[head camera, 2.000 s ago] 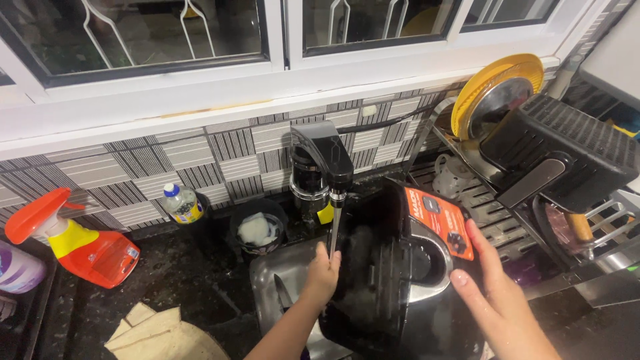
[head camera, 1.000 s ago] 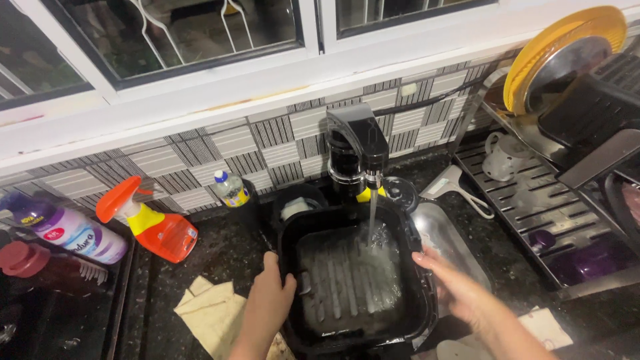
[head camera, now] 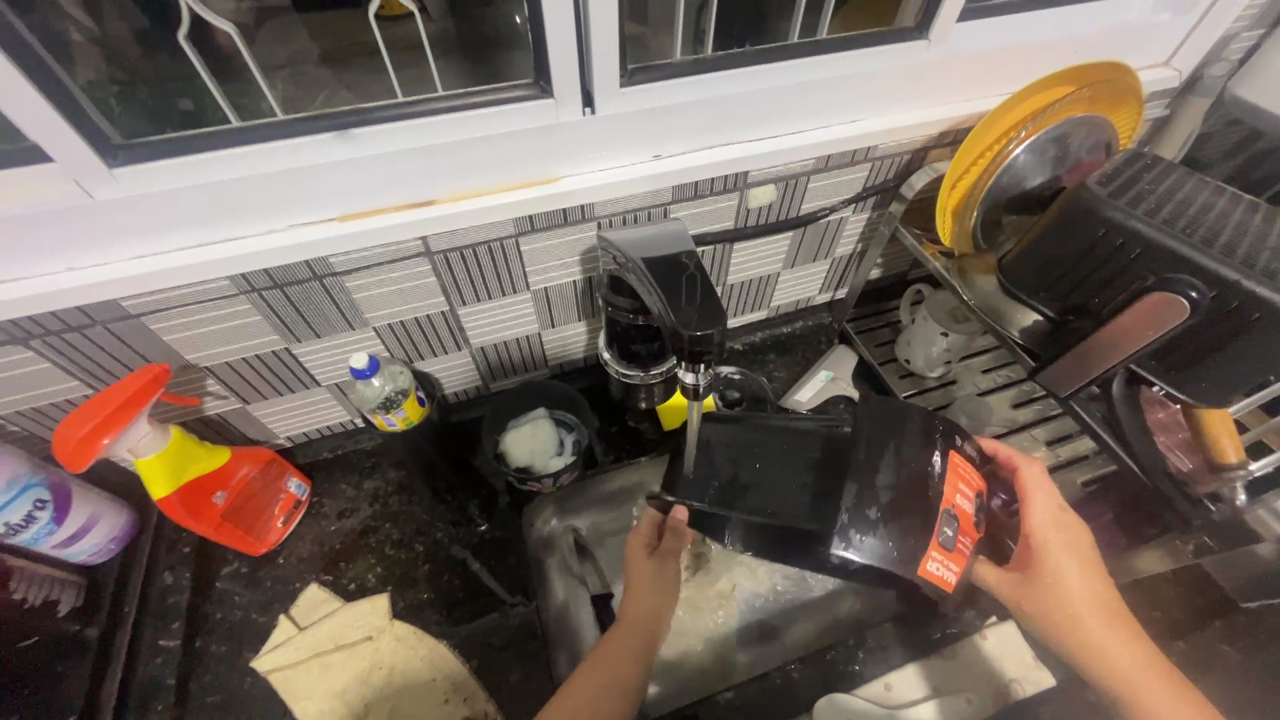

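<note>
Between my two hands a black air fryer basket is tilted on its side over the steel sink. My left hand grips its rim at the left corner. My right hand holds its right end, beside an orange label. Water runs from the black faucet onto the basket's outer wall. A knife lies in the sink at the left; its full length is not clear.
Left stand a red spray bottle, a dish soap bottle and a tub holding a white sponge or cloth. A beige cloth lies in front. At right, a dish rack holds a mug, plates and a black appliance part.
One second ago the basket faced up with water inside; now it is turned on its side with its outer wall under the stream. My right hand has shifted to its labelled end.
</note>
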